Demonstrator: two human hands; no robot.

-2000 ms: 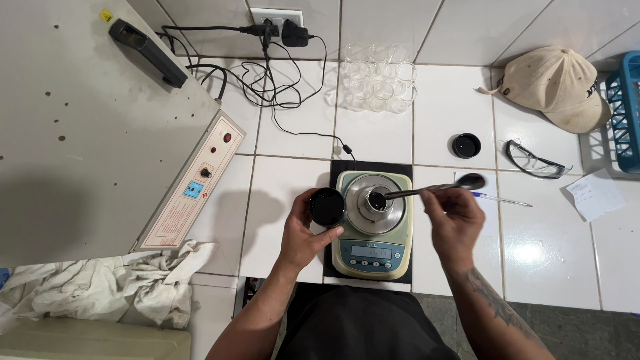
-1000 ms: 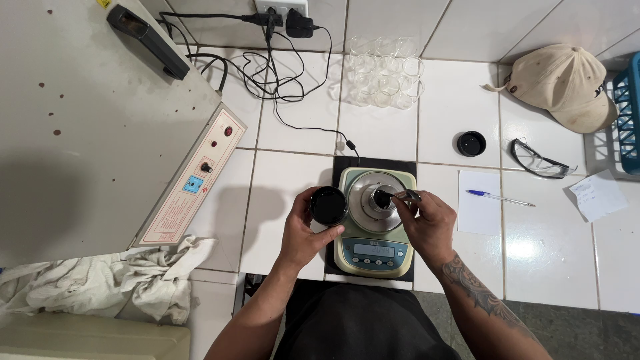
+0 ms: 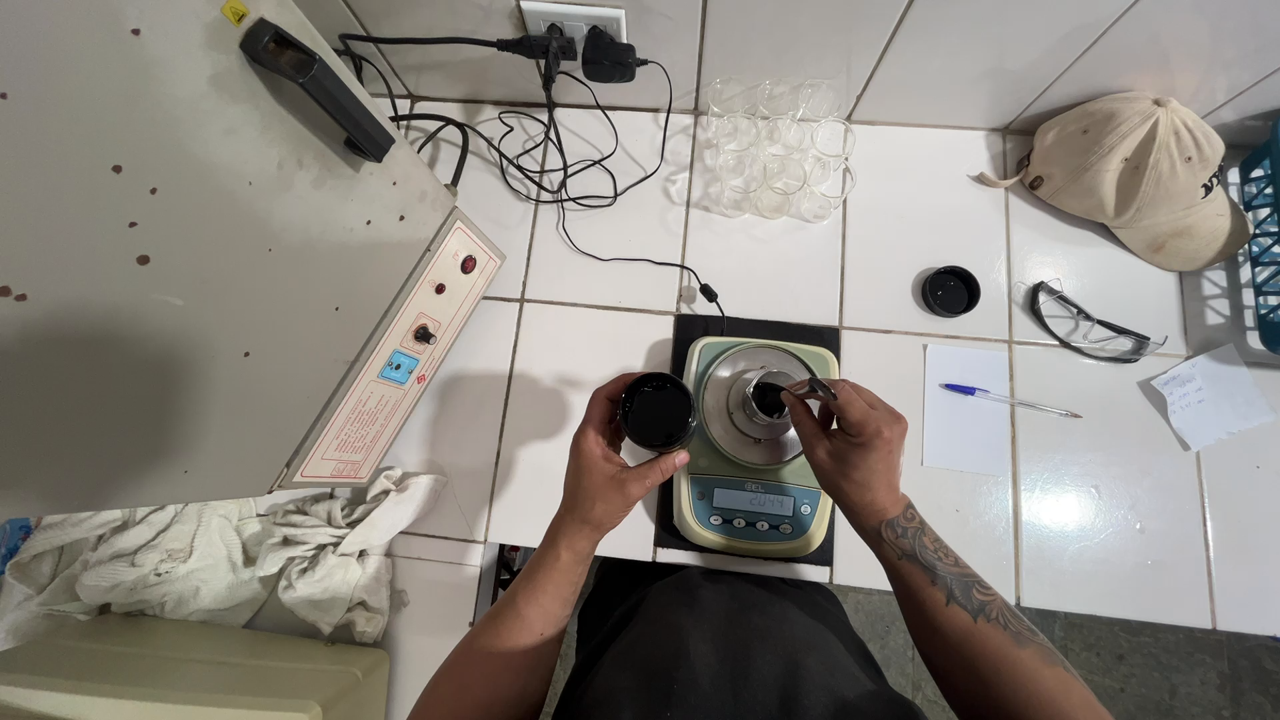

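A digital balance (image 3: pixel 757 540) with a round metal pan (image 3: pixel 728 430) stands on a black mat. On the pan sits a small clear cup (image 3: pixel 752 400) with dark contents. My left hand (image 3: pixel 612 480) grips a round black jar (image 3: pixel 658 411) just left of the pan; its inside looks black. Between thumb and fingers of my right hand (image 3: pixel 852 440) is a metal spoon (image 3: pixel 822 388), whose far end reaches over the cup's mouth. Whether its tip touches the contents cannot be told. The balance display is lit with digits.
Glass beakers (image 3: pixel 780 150) stand in rows by the wall, near tangled cables (image 3: pixel 560 180). At right lie a black lid (image 3: pixel 950 291), paper (image 3: pixel 965 440) with a pen (image 3: pixel 1010 400), safety glasses (image 3: pixel 1095 330) and a cap (image 3: pixel 1130 170). A metal-cased appliance (image 3: pixel 200 250) and white cloths (image 3: pixel 200 570) occupy the left.
Two seconds ago my right hand was farther right with the spoon's length showing; it has moved in to the left, close by the cup. My left hand holds the jar in about the same place.
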